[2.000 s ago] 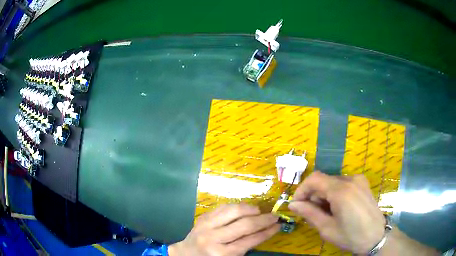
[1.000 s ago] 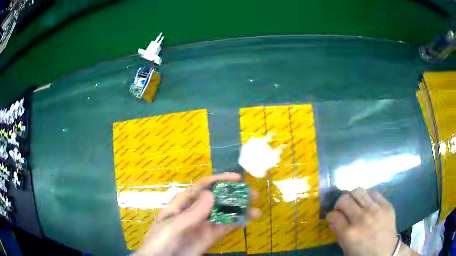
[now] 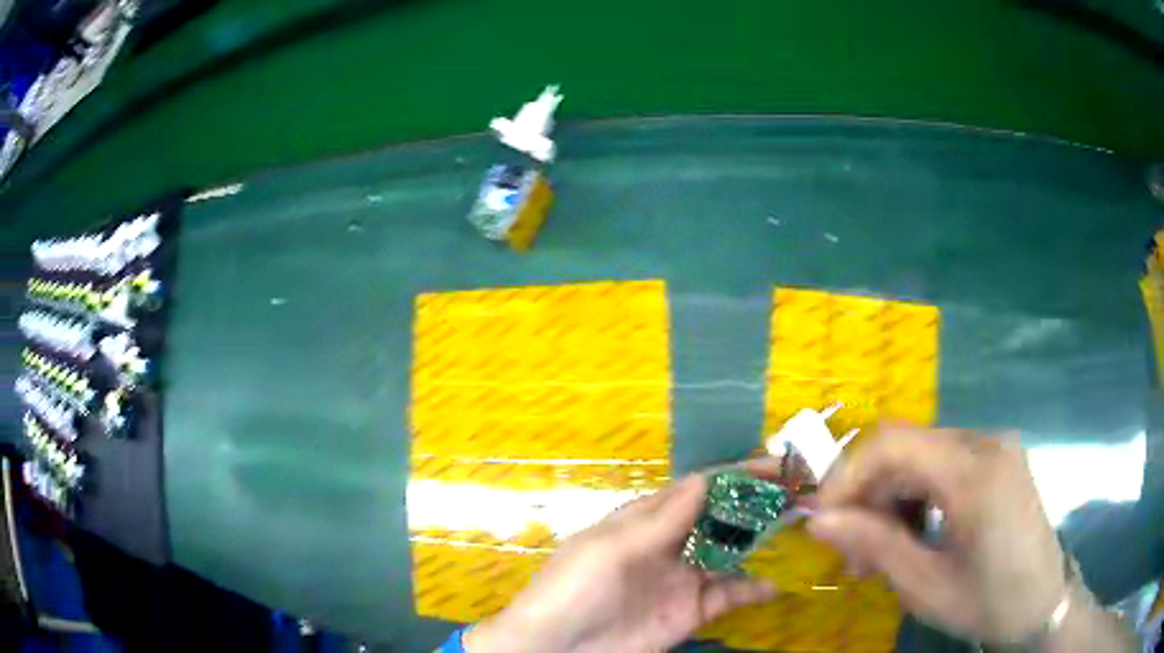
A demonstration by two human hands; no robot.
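Note:
My left hand holds a green circuit board by its edge, solder side up, over the tape sheets. A white plug head with two prongs hangs off the board's upper right on short wires. My right hand has its thumb and forefinger pinched at the board's right edge near the wires; a small pale piece shows at the fingertips, too blurred to name. A large yellow tape sheet lies at centre left, a narrower tape sheet to its right, partly under my hands.
A taped assembly with a white plug head lies at the back of the green mat. Rows of untaped assemblies stand on a black tray at left. A green conveyor belt runs behind. More yellow sheets show at the right rim.
The board was turned solder side up. My right hand moved from the mat at right to the board's wire edge. The view swung right, then partly back left.

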